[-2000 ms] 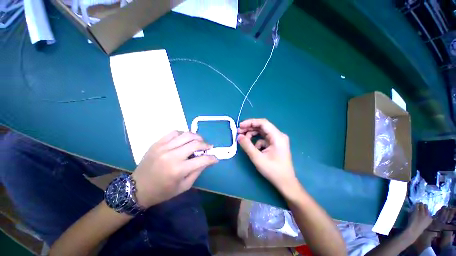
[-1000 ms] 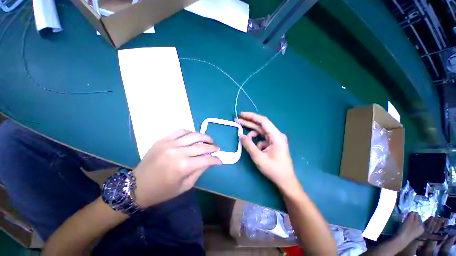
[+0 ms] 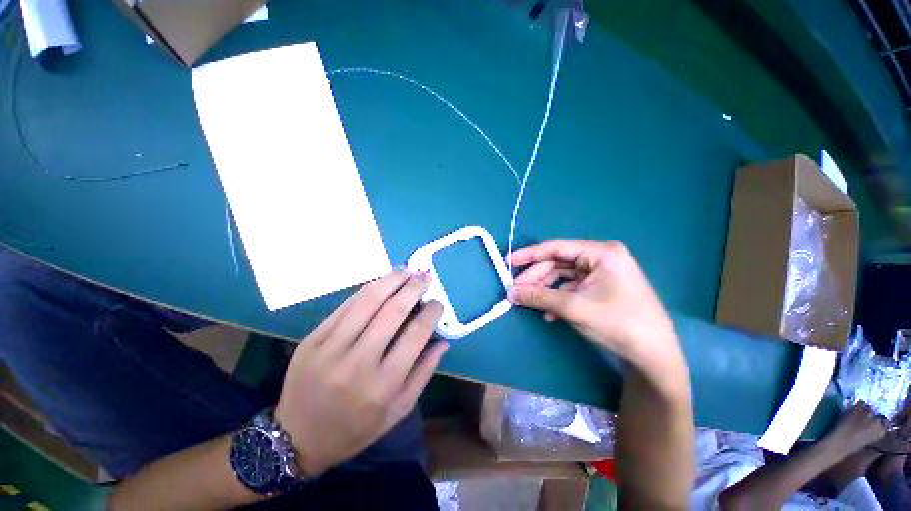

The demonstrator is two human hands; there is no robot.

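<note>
A white rounded-square plastic frame (image 3: 479, 321) lies turned at an angle on the green bench. My left hand (image 3: 375, 354), with a watch on the wrist, rests its fingertips on the frame's wide lower-left side. My right hand (image 3: 589, 294) has thumb and fingers at the frame's right edge, where a thin pale cord (image 3: 544, 125) reaches the frame. The right fingertips hide the cord's end. A white sheet (image 3: 285, 180) lies flat, up and left of the frame.
A brown carton (image 3: 759, 250) with clear plastic stands at right. Another carton (image 3: 195, 30) and a rolled white sheet (image 3: 48, 28) are upper left. A white strip (image 3: 802, 399) lies at lower right, near another person's hand (image 3: 861, 424). Another cord (image 3: 440, 100) lies beyond the frame.
The frame has turned, its wide side now facing lower left. My left fingers have moved onto that side. My right hand has moved right, and the cord now runs straighter.
</note>
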